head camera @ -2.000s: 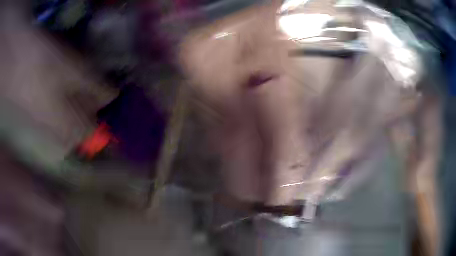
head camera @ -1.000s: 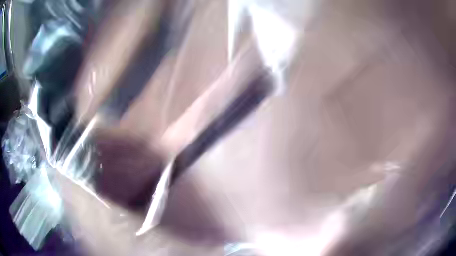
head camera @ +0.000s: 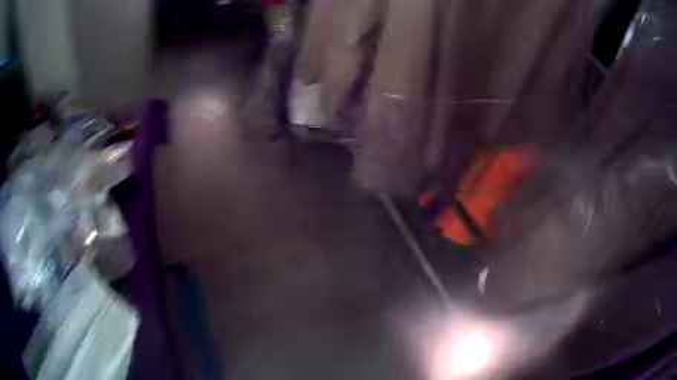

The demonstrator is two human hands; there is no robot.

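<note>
No hand of mine shows in the picture, which is dark and blurred. Nearest on the right is a mauve-brown jacket (head camera: 542, 260) under shiny clear film, cut off by the right edge. More mauve jackets (head camera: 401, 96) hang side by side at the top centre and right. At the lower left lie a pale stack of flat garment bags (head camera: 85, 326) and a heap of crumpled clear film (head camera: 63, 200) on a table with a purple cover (head camera: 152, 223).
Orange pieces (head camera: 486, 193) show low beneath the hanging jackets. A thin pale rail or bar (head camera: 416, 249) slants near the floor. Grey floor (head camera: 275, 260) runs between table and jackets, with a bright glare at the bottom. A pale casing (head camera: 89, 59) stands at the upper left.
The view has swung away from the close film-covered jacket. The table's bags, the floor and the row of hanging jackets now show; the jacket in film is at the right edge.
</note>
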